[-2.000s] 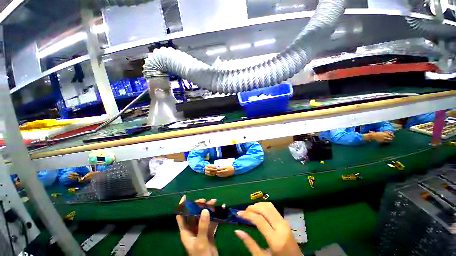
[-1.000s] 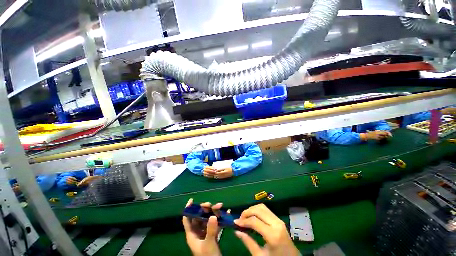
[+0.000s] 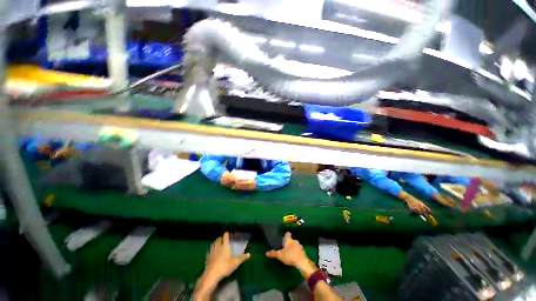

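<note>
The view is blurred. My left hand is at the bottom centre, with its thumb and fingers apart around a pale grey plate on the green belt; whether it grips the plate is unclear. My right hand is to its right, fingers and thumb spread, with nothing visible in it. A darker grey flat piece lies between the hands, near the right fingertips. The dark phone-sized piece held before cannot be made out in either hand.
More grey plates lie on the green belt on both sides and along the near edge. Stacked trays stand at right. Small yellow parts lie beyond. People in blue sleeves sit opposite, behind a white rail.
My hands have separated and no longer hold the dark piece between them. My left hand is at a grey plate. The camera view has shifted and tilted, and a person's arm opposite now reaches toward a yellow part.
</note>
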